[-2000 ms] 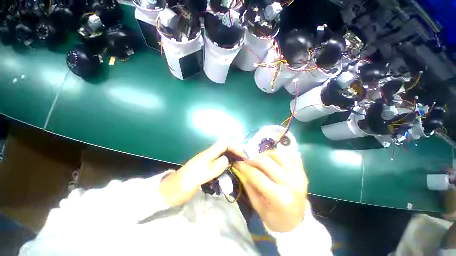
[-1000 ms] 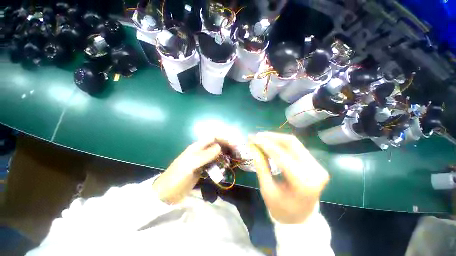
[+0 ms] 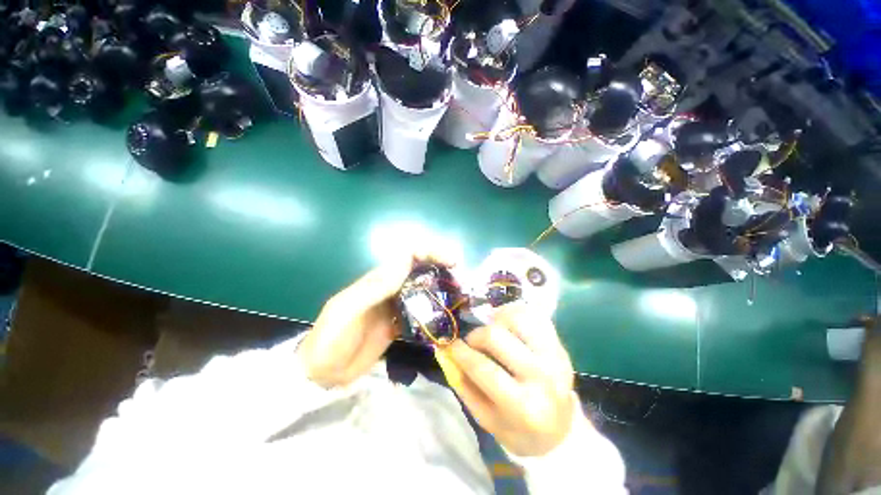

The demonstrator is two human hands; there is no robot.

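My left hand (image 3: 350,324) holds an open black ball head (image 3: 430,305) at the bench's near edge. Its open side faces up and shows a white block and an orange-yellow wire loop. A white housing (image 3: 526,268) lies just right of it, its round end showing a dark hub and a small dark spot. My right hand (image 3: 512,377) is around the near side of this housing, fingertips at the wires between head and housing. A yellow patch shows below the right fingers; I cannot tell what it is.
The green bench (image 3: 319,227) curves across the view. White housings (image 3: 411,131) with black heads and loose wires stand or lie from centre to right. Loose black ball heads (image 3: 159,145) cluster at far left. A brown carton (image 3: 77,338) is below. Another person's arm (image 3: 855,435) shows at lower right.
The black head has turned so its open side shows more. My right hand has come down and left from its raised position, and the housing's round end shows again.
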